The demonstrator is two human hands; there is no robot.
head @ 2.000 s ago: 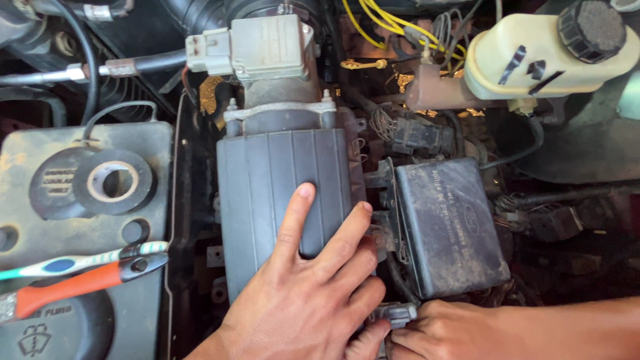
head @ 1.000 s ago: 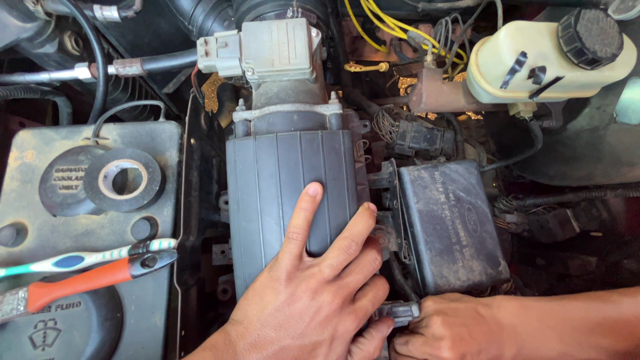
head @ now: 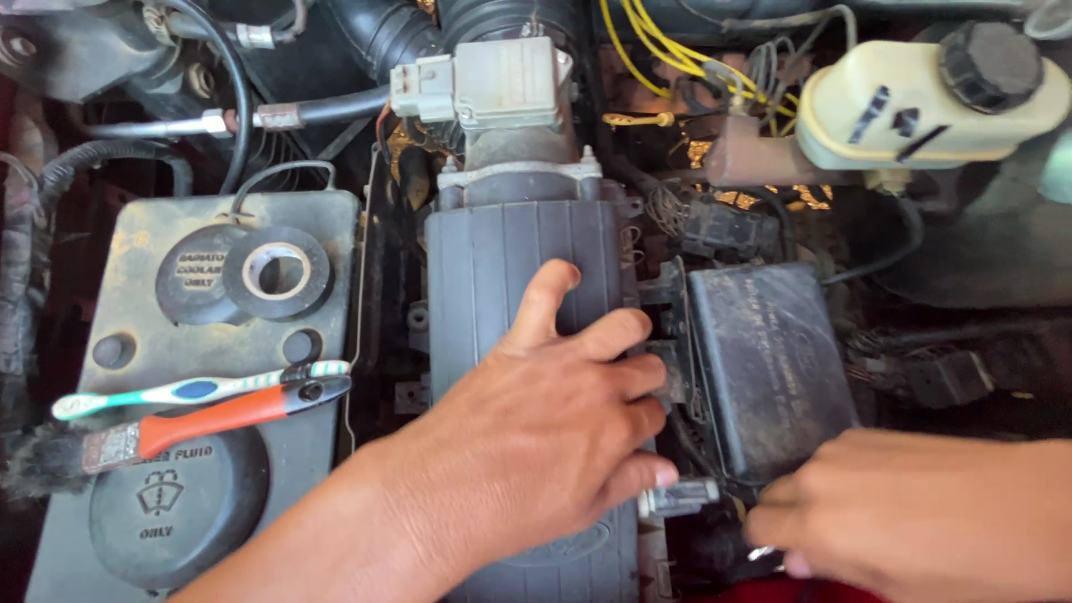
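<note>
My left hand (head: pixel 553 419) rests on the ribbed black air filter housing (head: pixel 519 251), fingers bent and partly spread. Its thumb is beside a small grey electrical connector (head: pixel 680 497) at the housing's right edge. Just right of that connector is my right hand (head: pixel 837 511), blurred, its fingers curled low near a small shiny metal piece (head: pixel 764 553); whether it holds anything is not plain. Above the right hand is a dusty black fuse box cover (head: pixel 766 368). A grey sensor body (head: pixel 508 82) tops the duct above the filter housing.
On the black fluid reservoir (head: pixel 226 368) at left lie a roll of black electrical tape (head: pixel 278 274), a toothbrush (head: pixel 197 389) and an orange-handled paintbrush (head: pixel 209 417). A cream fluid reservoir (head: pixel 913 109) with a black cap stands at upper right, near yellow wires (head: pixel 670 50).
My right hand has moved off the grey connector, to the right and down. The fingers of my left hand have bent more on the filter housing.
</note>
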